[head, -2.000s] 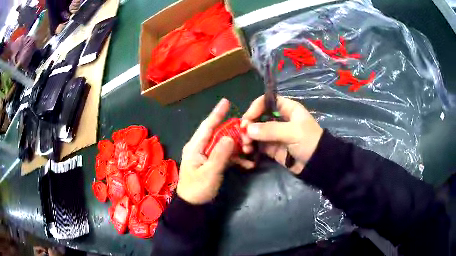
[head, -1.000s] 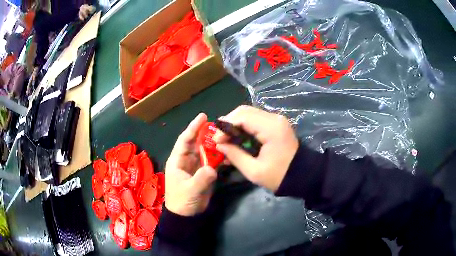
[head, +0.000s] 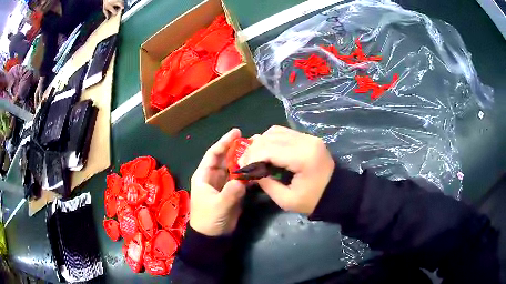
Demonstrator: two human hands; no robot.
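My left hand (head: 217, 186) holds a red moulded part (head: 239, 153) between fingers and thumb, in front of me. My right hand (head: 291, 163) grips dark nippers (head: 258, 171) with a touch of green on the handle. The nippers' jaws lie at the lower edge of the red part; whether they are closed on it I cannot tell. My right fingers cover some of the part. A loose pile of red parts (head: 145, 213) lies on the green surface left of my hands.
An open cardboard box (head: 202, 100) of red parts stands beyond my hands. Clear plastic (head: 383, 130) lies right, with small red pieces (head: 313, 66) on it. Black items (head: 51, 130) lie on cardboard at left, a black striped stack (head: 75, 238) below. Another person's hand (head: 112, 6) shows at upper left.
Earlier the nippers stood upright in my right hand; now they point left at the red part. Since one second ago, the jaws have moved from the part's upper side to its lower edge.
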